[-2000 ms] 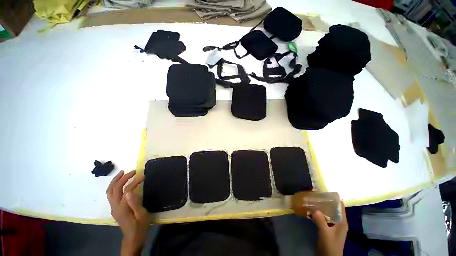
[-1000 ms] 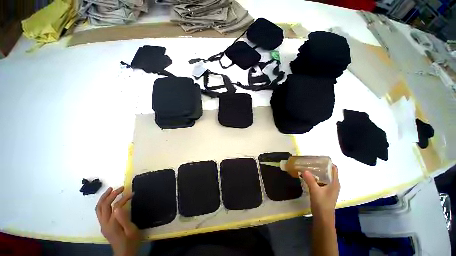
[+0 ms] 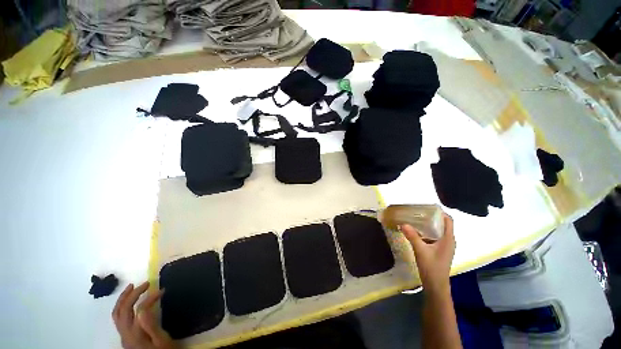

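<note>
Several black panels lie in a row on the grey-beige board [image 3: 204, 218], the leftmost panel [image 3: 192, 294] nearest my left hand [image 3: 139, 319]. My left hand is partly cut off by the lower edge; its fingers are apart beside that panel's left edge. My right hand [image 3: 430, 249] holds the glue bottle [image 3: 417, 219] on its side, amber liquid inside. Its nozzle points left at the top right corner of the rightmost panel [image 3: 365, 244]. Whether the tip touches is unclear. A black stack [image 3: 216, 157] and a smaller black pile [image 3: 298, 161] stand at the board's far edge.
Two tall black piles [image 3: 383, 144] stand right of the smaller pile. Black straps [image 3: 272, 124] and black pouches [image 3: 329, 58] lie behind. Black cut pieces [image 3: 467, 180] lie at right, a black scrap [image 3: 103, 285] at left. Beige fabric stacks [image 3: 248, 31] and yellow fabric [image 3: 41, 60] are at the back.
The view has shifted and turned. The bottle has gone from the rightmost panel's lower edge, across its upper part, to its top right corner. My left hand stays by the leftmost panel.
</note>
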